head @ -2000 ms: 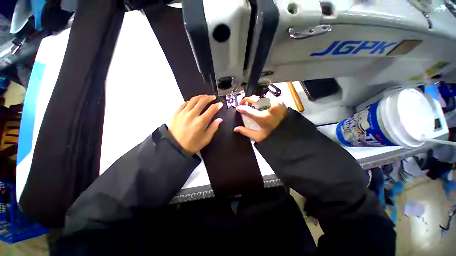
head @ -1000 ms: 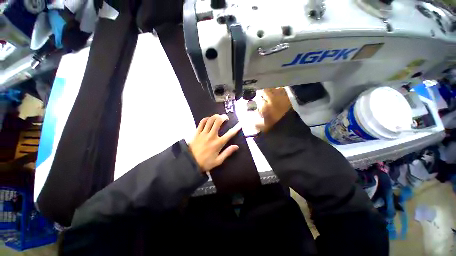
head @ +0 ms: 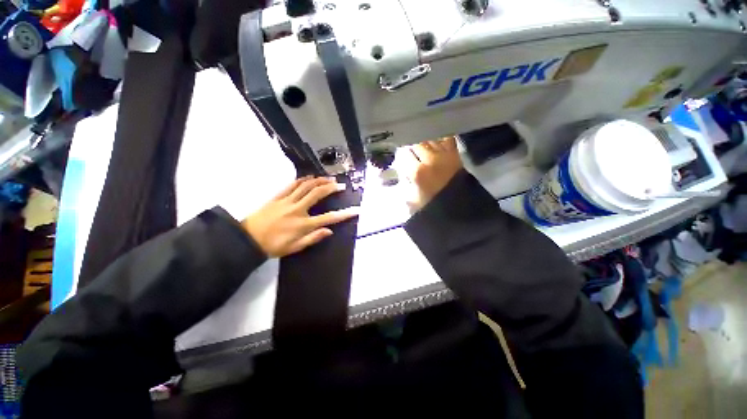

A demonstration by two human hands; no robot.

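Note:
A dark fabric strip (head: 315, 282) runs from the table's front edge to under the presser foot (head: 357, 177) of the white sewing machine (head: 483, 57). My left hand (head: 296, 219) lies flat on the strip, fingers spread, fingertips just left of the foot. My right hand (head: 434, 168) is behind and right of the needle area, off the strip, partly hidden by the machine head. Its fingers are bent, and whether it holds anything cannot be told. A long stack of dark strips (head: 139, 155) lies left of the work piece, partly under my left sleeve.
A lidded tub (head: 590, 176) stands right of the machine head on the white table (head: 221, 164). A black flat rectangle (head: 491, 143) lies under the machine arm. Fabric scraps (head: 647, 286) hang or lie beyond the table at right, and more scraps are at the upper left.
My right hand has moved off the strip to behind the needle area. My left hand stays on the strip, now flat beside the foot. The view has shifted, and the strip's near part lies further left.

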